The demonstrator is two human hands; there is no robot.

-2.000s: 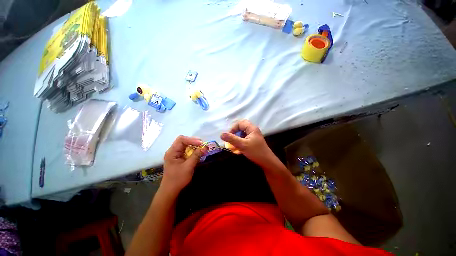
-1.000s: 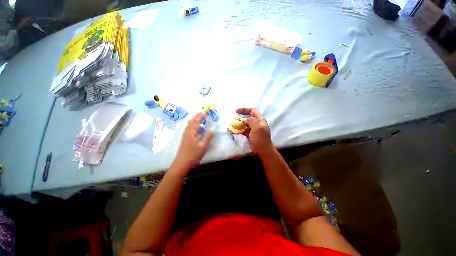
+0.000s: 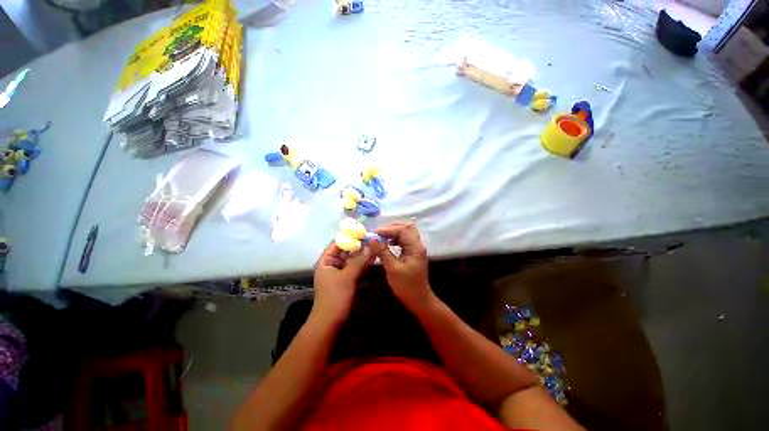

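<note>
My left hand and my right hand meet at the table's front edge. Between their fingers is a small toy figure, with a yellow rounded part to the left and a blue part by the right fingers. Just beyond lie two loose blue-and-yellow pieces and a small blue-and-white card. A longer blue-and-yellow toy lies to their left. A clear polybag with pink-red print and a stack of polybags lie left of my hands.
Printed yellow bags stand stacked at far left. A tape roll and a pale bag bundle lie at right. A pen-like stick lies near the table seam. A carton holds bagged toys below right. A red stool is below left.
The view has shifted. A second blue-and-yellow piece now lies beside the first on the table. My hands came apart, then met again on a yellow-and-blue toy.
</note>
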